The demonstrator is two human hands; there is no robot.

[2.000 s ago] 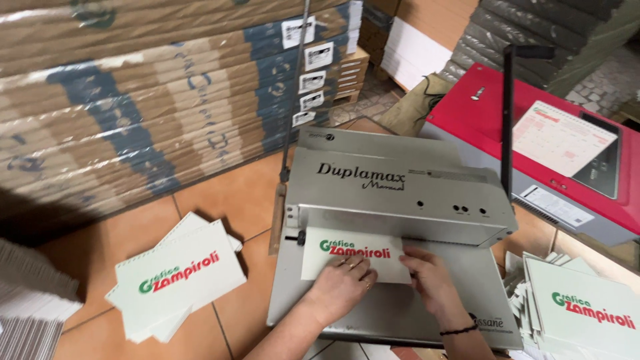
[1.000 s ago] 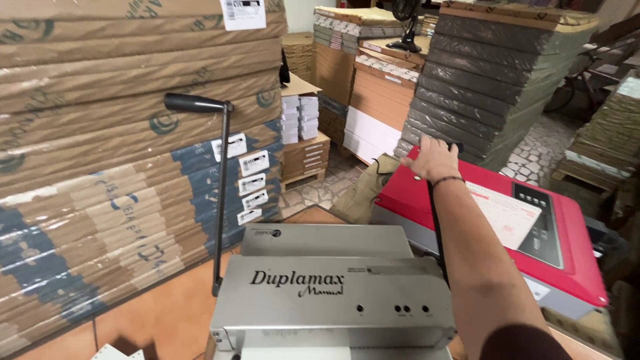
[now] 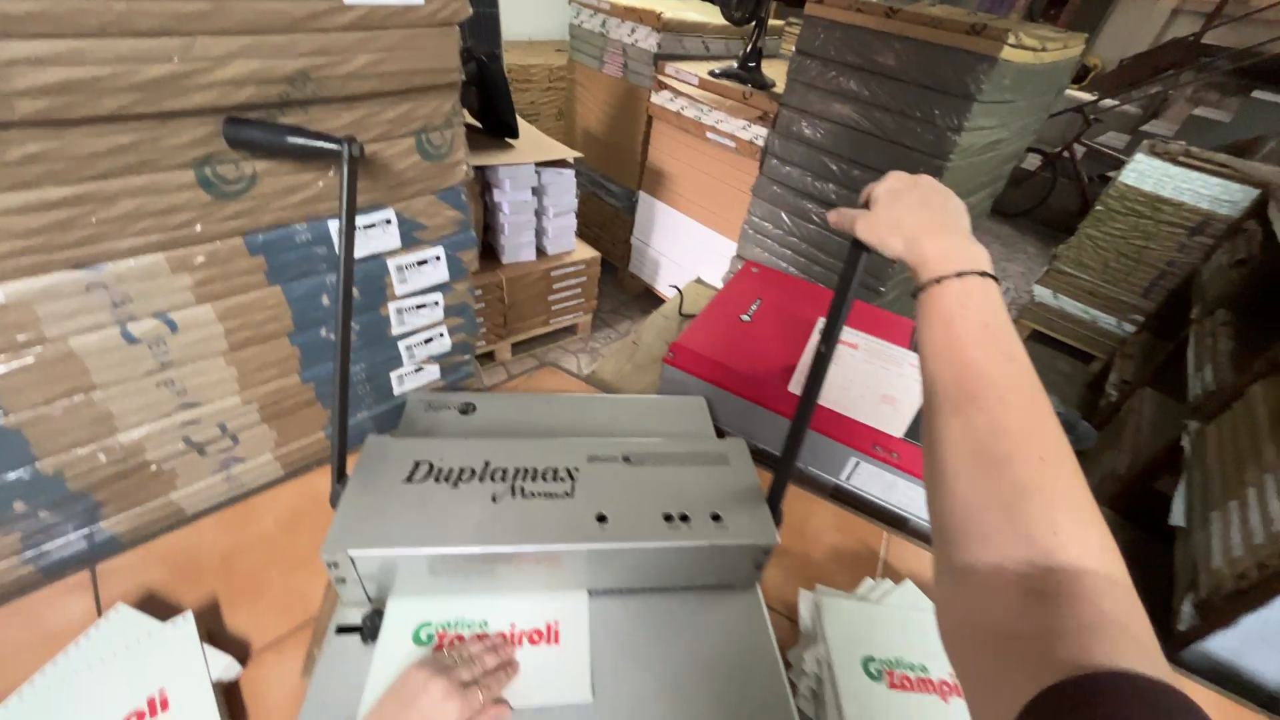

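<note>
A grey metal manual punching machine (image 3: 560,500) stands on the tiled surface, with a black lever on each side. My right hand (image 3: 910,225) is closed around the top of the right lever (image 3: 820,370). Flat on a printed white sheet or pad (image 3: 560,665), my left hand (image 3: 455,680) presses near its lower left part, fingers spread a little. The sheet's far edge lies at the machine's slot. The left lever (image 3: 346,320) stands upright with its black handle pointing left. More printed covers (image 3: 110,670) with small holes along an edge lie at the lower left; another pile (image 3: 885,650) is at the right.
A red and grey machine (image 3: 760,320) with a paper on top stands behind at the right. Wrapped paper stacks (image 3: 150,350) rise close on the left. Dark wrapped stacks (image 3: 860,120), small white boxes (image 3: 515,210) on a pallet and a black fan (image 3: 745,60) are farther back.
My right hand has left the sheet, where it was two seconds ago, and holds the right lever. The left hand, out of view one second ago, shows on the sheet. The view has tilted up.
</note>
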